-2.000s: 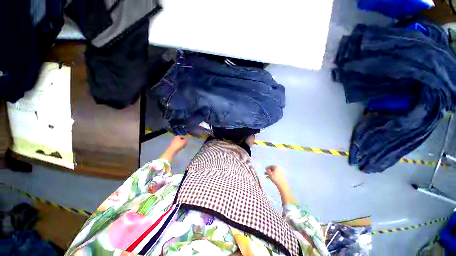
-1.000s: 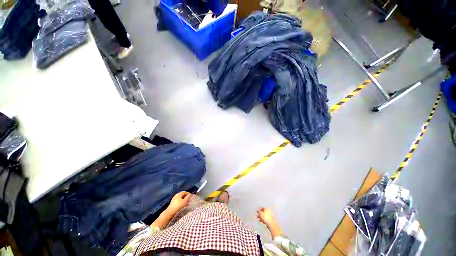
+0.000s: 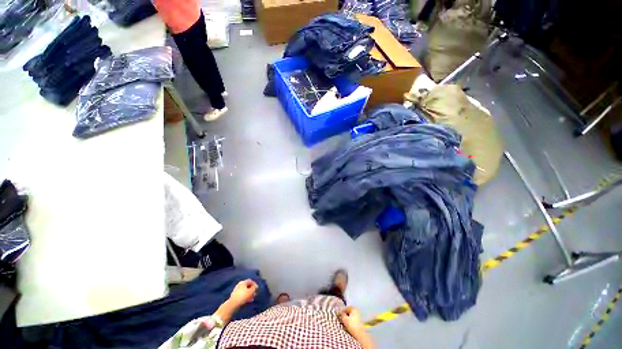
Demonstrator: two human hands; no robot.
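My left hand (image 3: 245, 293) hangs at the lower centre, above dark blue jeans (image 3: 184, 303) heaped beside the table; its fingers are curled and I see nothing in them. My right hand (image 3: 352, 319) is beside my checked apron, partly bent fingers, with nothing visible in it. A large heap of blue jeans (image 3: 409, 184) lies over something bright blue on the floor ahead to the right, out of reach of both hands.
A white table (image 3: 95, 204) on the left bears bagged garments (image 3: 123, 102) and folded jeans (image 3: 67, 60). Ahead are a blue crate (image 3: 317, 126), a cardboard box (image 3: 392, 85) and a woven sack (image 3: 470, 126). A person (image 3: 194, 48) stands by the table. Metal stand legs (image 3: 545, 218) are right.
The view has swung right and lifted, bringing the crate, box, sack and person into fuller view. My right hand has moved in beside the apron.
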